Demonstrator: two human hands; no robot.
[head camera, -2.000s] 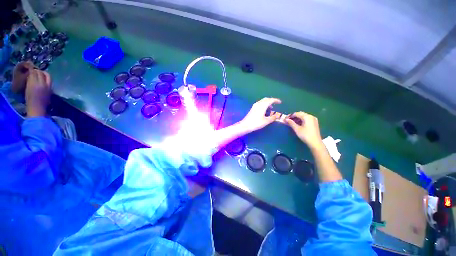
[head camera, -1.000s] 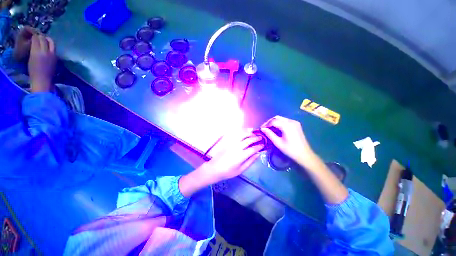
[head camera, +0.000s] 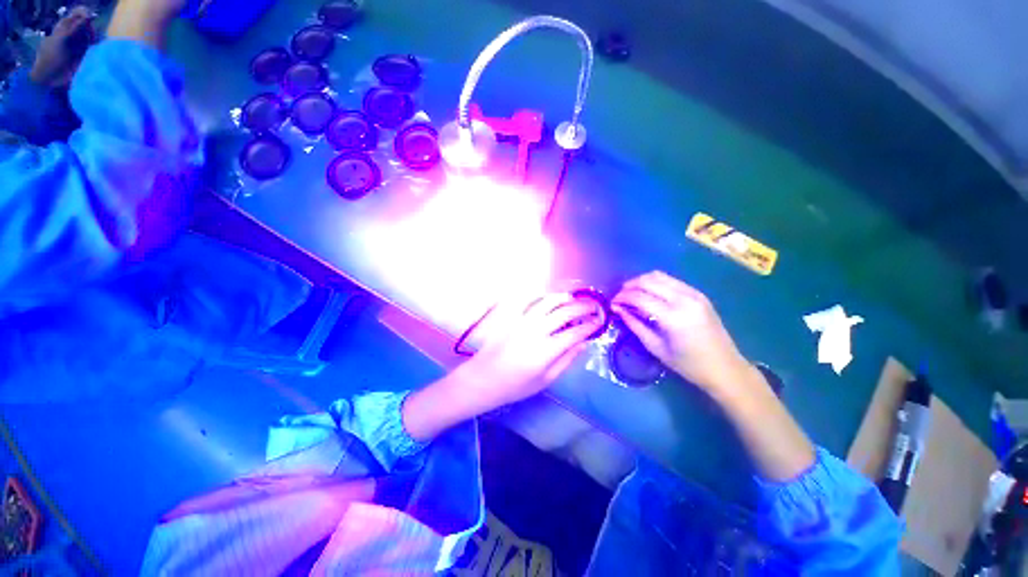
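Observation:
My left hand (head camera: 541, 338) and my right hand (head camera: 671, 321) meet at a round black housing (head camera: 588, 302) beside the bright glow of the lamp. The fingers of my left hand are on the housing's rim, partly washed out by the glare. My right fingertips touch or nearly touch its right side; whether they pinch a small part cannot be told. Another black housing (head camera: 637, 358) with shiny film lies under my right hand. The gooseneck lamp (head camera: 464, 147) shines pink-white left of my hands. A yellow holder (head camera: 730, 243) lies beyond my right hand.
Black housings (head camera: 353, 175) lie clustered at the left, below a blue bin (head camera: 233, 14). A red-orange stand (head camera: 521, 126) is by the lamp. A white scrap (head camera: 834, 338) and a driver (head camera: 902, 440) on a tan board (head camera: 945, 485) are at right. Another person's blue sleeve (head camera: 135, 147) is at left.
The view has shifted. My hands left the yellow holder and came to the housing beside the lamp; in the last second they barely moved. The neighbour's arm has reached toward the blue bin.

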